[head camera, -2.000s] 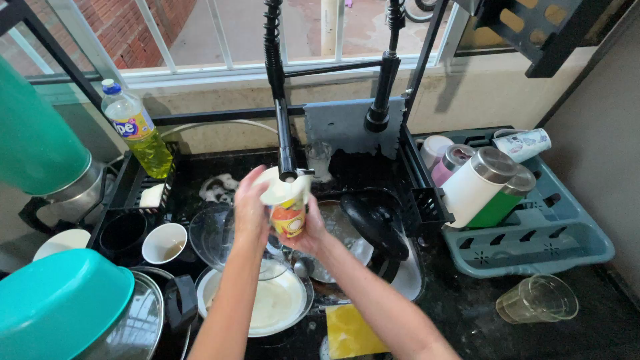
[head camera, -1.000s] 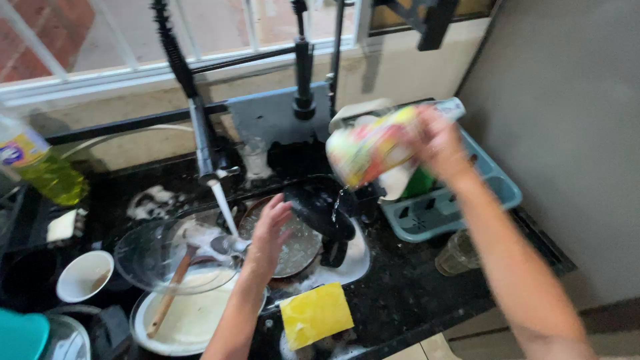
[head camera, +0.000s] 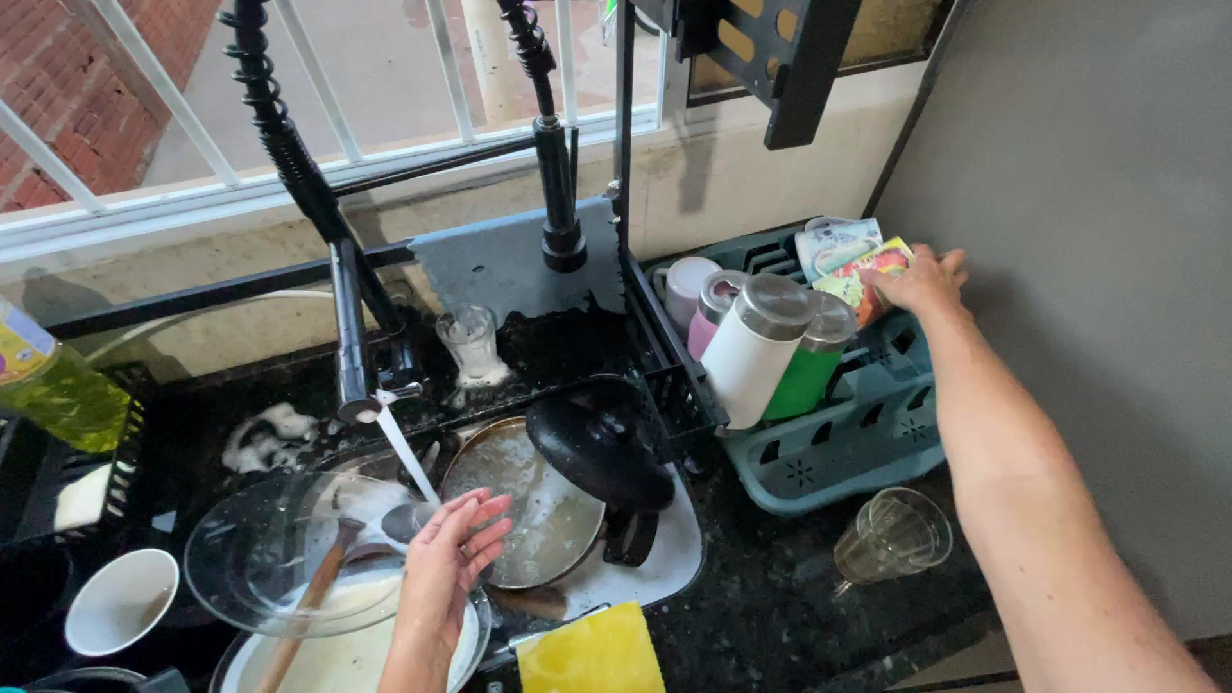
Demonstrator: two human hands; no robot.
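My right hand (head camera: 919, 281) holds a colourful printed cup (head camera: 871, 279) at the back right of the grey-green plastic dish rack (head camera: 837, 472), beside a pale patterned mug (head camera: 835, 243). My left hand (head camera: 457, 539) is empty, fingers apart, near the stream of water from the black spring faucet (head camera: 354, 375). Below and left of that hand lie a clear glass bowl (head camera: 231, 577) and a wooden-handled utensil (head camera: 318, 587). A round pan (head camera: 525, 500) and a black lid (head camera: 597, 448) lie in the sink to its right.
White (head camera: 756, 356) and green (head camera: 813, 361) tumblers stand in the rack. A drinking glass (head camera: 895, 534) is in front of it. A yellow cloth (head camera: 592, 654) lies at the sink's front. A white cup (head camera: 123, 602) and dish soap bottle (head camera: 67, 385) are at left. A small glass (head camera: 470, 342) stands behind the sink.
The printed cup, between both hands under the faucet at first, has moved right to the rack in my right hand. My left hand has let go of it. Water now runs from the faucet.
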